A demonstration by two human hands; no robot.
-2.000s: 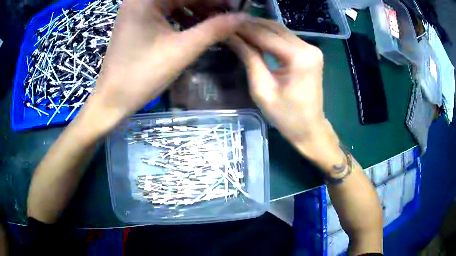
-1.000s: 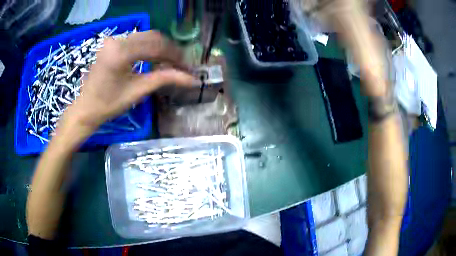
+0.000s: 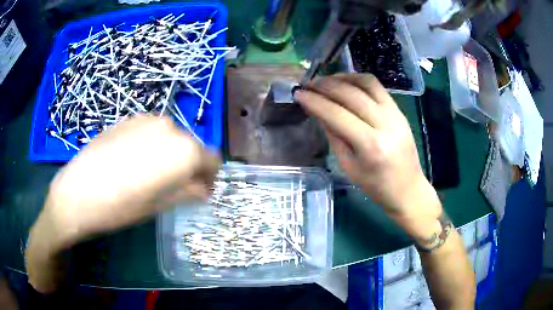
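Observation:
The steel fixture block (image 3: 283,94) sits on the brown press base plate (image 3: 245,136). My right hand (image 3: 364,130) is at the block's right side, its fingertips closed on a small black part (image 3: 296,91) at the block's top edge. My left hand (image 3: 136,172) is blurred, over the left rim of the clear front tub (image 3: 330,233); its fingertips are too blurred to show if it holds anything. Pale pins (image 3: 248,224) lie in that tub. The blue tray (image 3: 41,130) at the left holds a loose heap of pins with dark sections (image 3: 121,79).
The press column (image 3: 276,21) and dark arm (image 3: 330,48) stand behind the block. A clear tub of black parts (image 3: 379,51) is behind my right hand. A black slab (image 3: 441,139), more clear tubs (image 3: 476,85) and a blue crate (image 3: 397,266) are at the right.
My left hand has moved from beside the block down to the front tub. My right hand has come from the upper right to the block. The camera view has shifted.

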